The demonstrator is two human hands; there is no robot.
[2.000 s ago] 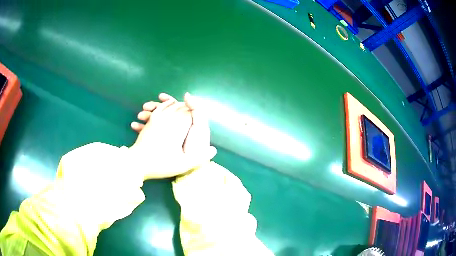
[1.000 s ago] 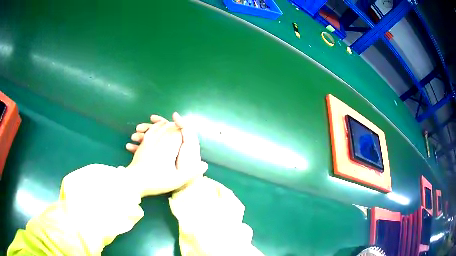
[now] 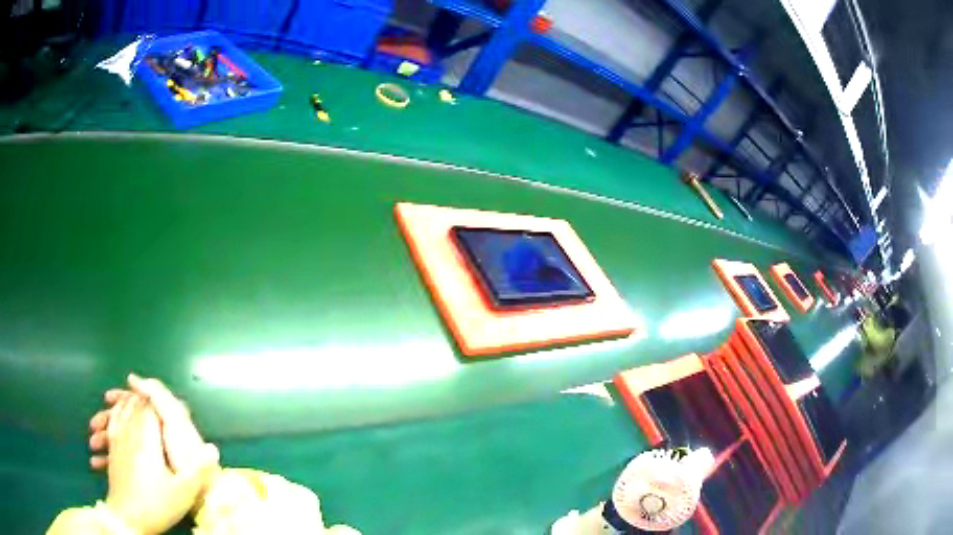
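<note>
My left hand [image 3: 135,472] and my right hand [image 3: 180,439] are clasped together at the lower left, over the near edge of the green belt. No object shows in them; the space between the palms is hidden. A tablet [image 3: 525,266] with a lit blue screen lies on an orange-red foam pad [image 3: 444,282] on the belt, right of my hands and apart from them.
A foam tray stack [image 3: 768,418] with dark tablets stands at the lower right, behind a white fan [image 3: 655,491]. More tablets on pads [image 3: 754,293] lie farther right. Across the belt are a blue parts bin [image 3: 214,89] and a yellow ring [image 3: 393,96].
The view has swung right, so my clasped hands now sit at the lower left and the tablet on its pad near the middle. The fan and tray stack show more fully. The hands stay clasped.
</note>
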